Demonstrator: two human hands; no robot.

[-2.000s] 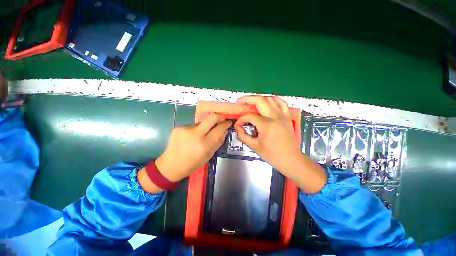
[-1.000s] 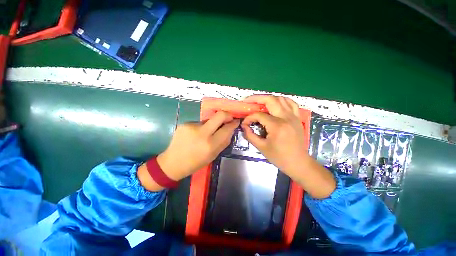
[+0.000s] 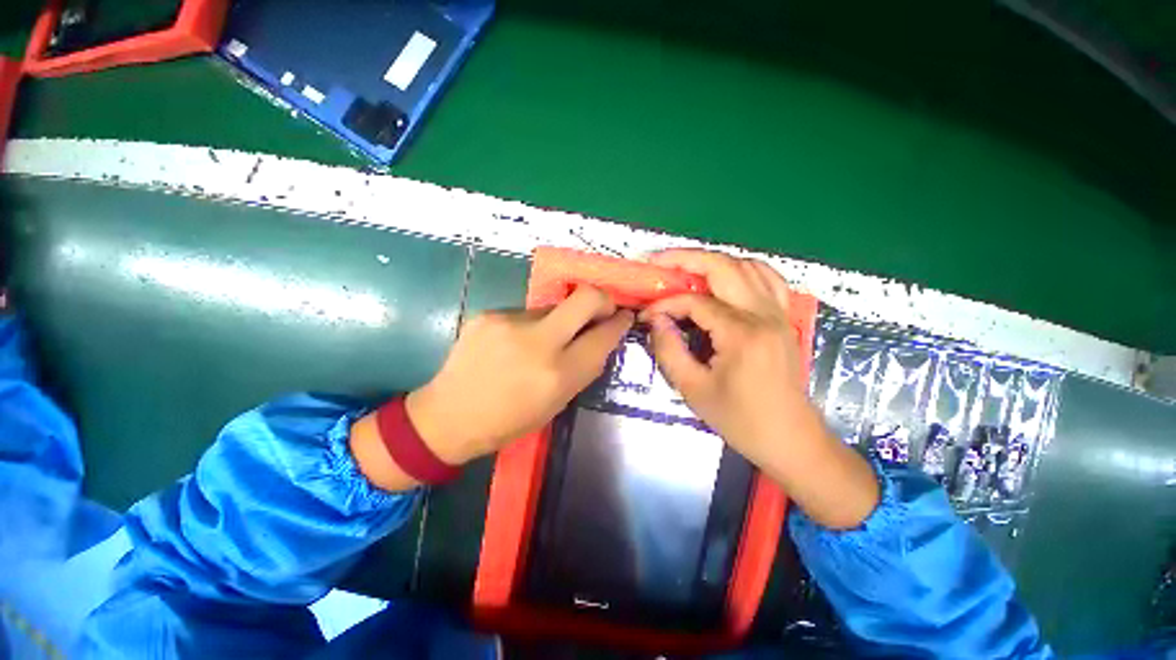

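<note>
An open black tablet unit (image 3: 635,516) with a large silver-grey area lies in a red-orange foam frame (image 3: 511,522) on the bench in front of me. My left hand (image 3: 522,368), with a dark red band at the wrist, has thumb and fingertips pinched at the tablet's top end. My right hand (image 3: 742,368) is beside it, fingertips bent at the same spot and some fingers over the frame's top edge. A tiny dark bit shows between the fingertips; the fingers hide most of it, so I cannot tell what it is or which hand holds it.
A clear blister tray (image 3: 941,413) with small dark parts lies right of the frame. Beyond the chipped white rail (image 3: 348,204), a blue back cover (image 3: 348,65) and another orange frame (image 3: 194,32) lie on the green belt (image 3: 774,142). A person's blue sleeve (image 3: 39,451) is at the left.
The blue cover and the orange frame on the belt have shifted right and up in view. My hands stay at the tablet's top end, fingertips slightly changed.
</note>
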